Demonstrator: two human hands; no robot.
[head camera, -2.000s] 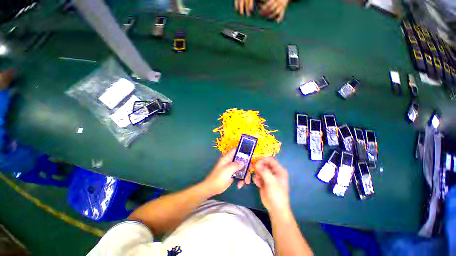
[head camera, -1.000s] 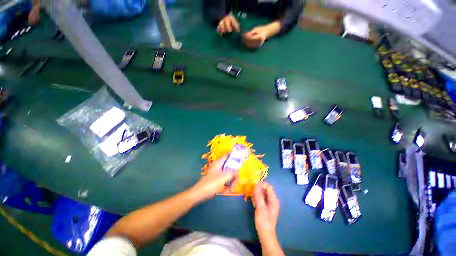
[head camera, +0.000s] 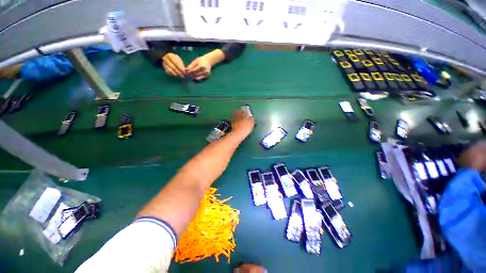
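Observation:
My left hand (head camera: 243, 123) reaches over the belt and covers the lower part of a dark handset (head camera: 247, 109); its fingertips are hidden, so the grip cannot be told. Another handset (head camera: 217, 131) lies just left of the hand, partly behind it. My right hand (head camera: 250, 268) is cut off by the bottom edge, with only a small part showing. A heap of yellow-orange strips (head camera: 210, 229) lies on the green bench, partly behind my left forearm. An overlapping cluster of handsets (head camera: 275, 201) lies right of the heap.
A clear plastic bag (head camera: 24, 200) with white cards and dark handsets lies at left. Single handsets (head camera: 274, 137) are spaced along the belt. A shelf (head camera: 373, 21) crosses the top. Another person's hands (head camera: 186, 66) work opposite. A blue sleeve (head camera: 463, 197) is by a phone rack at right.
The view has shifted. My left hand has moved from the heap out to the belt, and a handset now lies beside it. My right hand has dropped to the bottom edge.

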